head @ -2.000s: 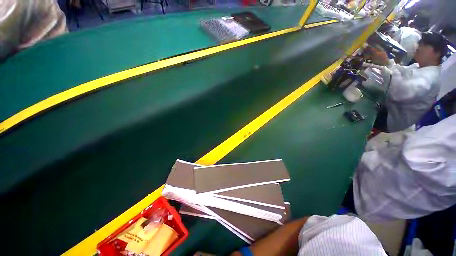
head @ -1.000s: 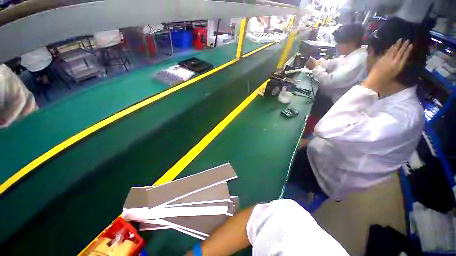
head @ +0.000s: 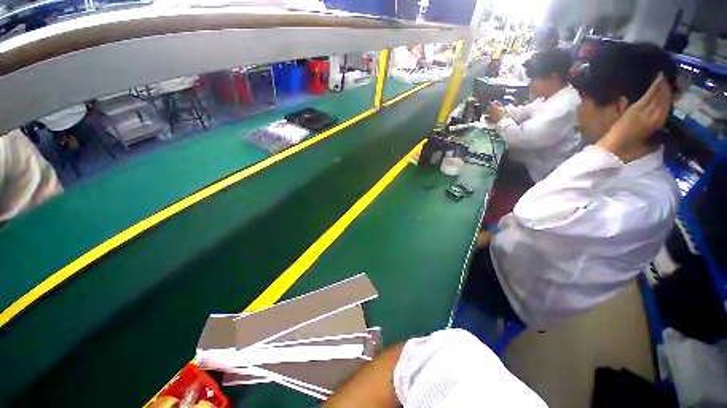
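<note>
A fan of grey-brown die-cut strips (head: 307, 328) with white edges lies on the green bench at the lower middle. A red parts bin (head: 209, 390) shows at the bottom edge, left of the strips, with pale yellow pieces in it; the frame cuts it off. My right forearm and white sleeve (head: 458, 373) come in at the bottom, right of the strips. My right hand is below the frame edge. My left hand is not in view.
A yellow-edged dark green conveyor (head: 263, 231) runs beyond the strips. A dark tray (head: 311, 120) and a silvery tray (head: 277, 136) lie past it. A small dark part (head: 460, 191) and a white round container (head: 452, 166) are farther along the bench. Two people in white smocks sit at right.
The view has turned right and up since the first frame, bringing the seated people further in. The bin and strips now sit lower left, and the blue wristband has dropped out of view.
</note>
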